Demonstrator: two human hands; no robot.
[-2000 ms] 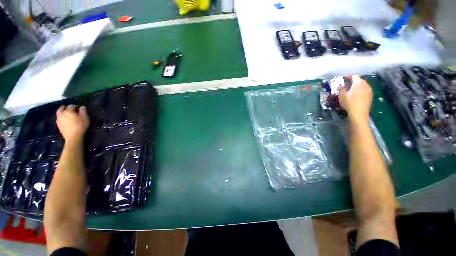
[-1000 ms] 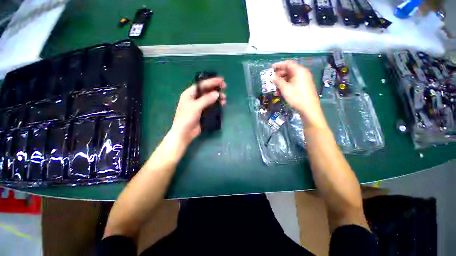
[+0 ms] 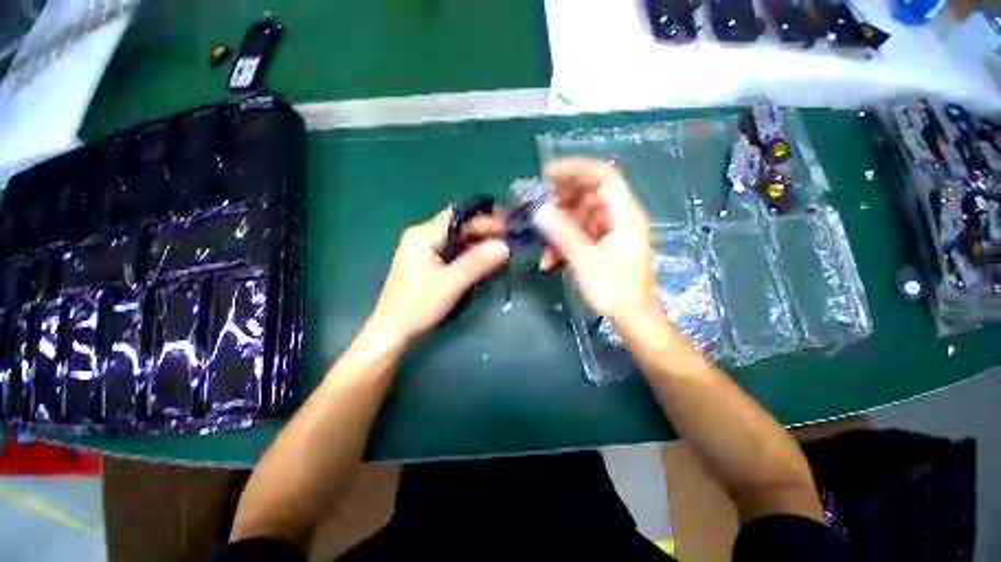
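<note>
My left hand [image 3: 428, 269] holds a black device housing [image 3: 472, 209] above the green mat, mostly covered by the fingers. My right hand [image 3: 602, 236] holds a silvery circuit board assembly [image 3: 529, 209] between thumb and fingers, close to the housing's upper right side. Both are blurred, and I cannot tell if they touch. The clear blister tray [image 3: 746, 280] lies right of my hands, partly under my right hand. Other boards with gold-centred round parts [image 3: 774, 170] lie in its upper right pocket.
A black blister tray [image 3: 143, 263] is at left. A crowded tray of boards [image 3: 955, 209] is at far right. Black units [image 3: 735, 20] stand in a row on the white sheet [image 3: 703, 77]. One unit [image 3: 256, 55] lies beyond the pale strip [image 3: 428, 108]. A small round part [image 3: 910, 284] lies between the right trays.
My right hand has lifted the board assembly from the clear tray and moved left to the housing. My left hand went from the black tray to the middle with the housing and stays there.
</note>
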